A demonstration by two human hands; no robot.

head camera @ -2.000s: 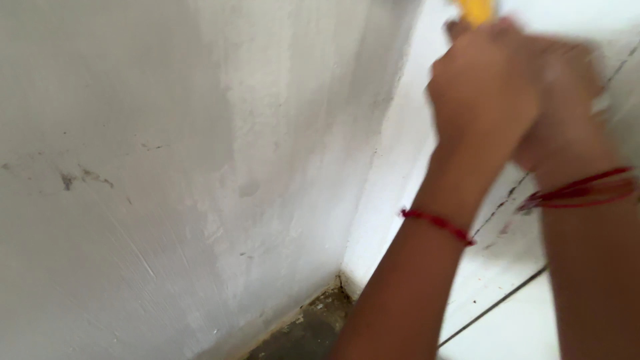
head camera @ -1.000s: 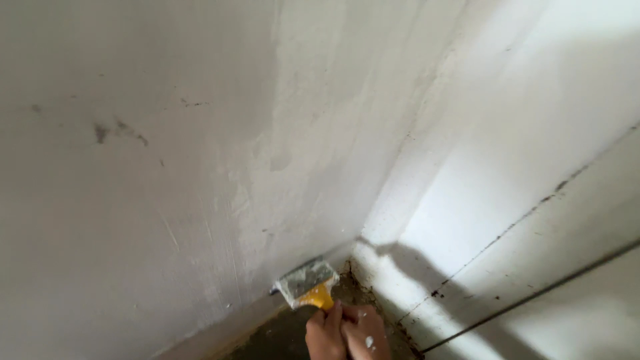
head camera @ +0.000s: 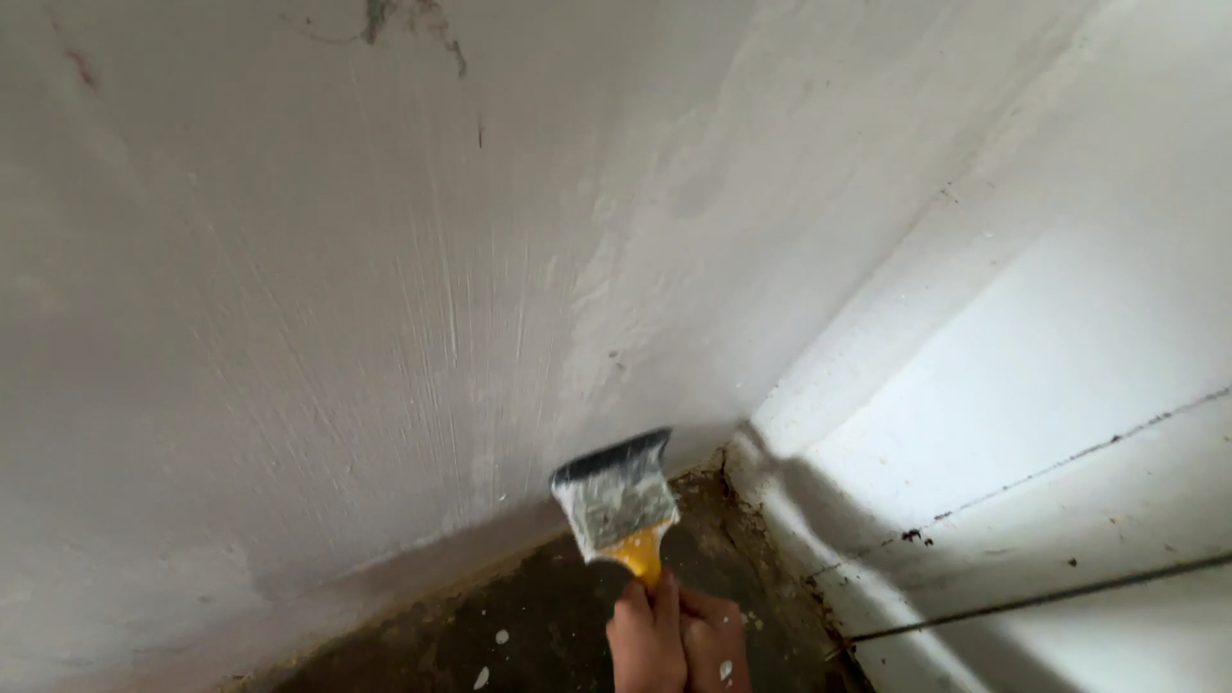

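Low in the head view, my left hand [head camera: 647, 635] and my right hand [head camera: 712, 643] are together around the yellow handle of a wide paintbrush [head camera: 621, 505]. White paint coats the brush's metal ferrule, and its dark bristles lie against the base of the left wall [head camera: 462, 289], a little left of the corner. A spot of white paint shows on my right hand. The lower part of the handle is hidden by my fingers. Streaks of wet-looking paint run up the wall above the bristles.
A white panelled surface [head camera: 1001, 385] with dark seams meets the wall at right. Between them lies a dark floor [head camera: 549, 616] with white paint drops and crumbling dirt along its edge. Dark stains mark the upper wall.
Two seconds ago both hands were high on the right by the white surface; one second ago they were down near the corner. The brush has since shifted little, and the view has moved closer.
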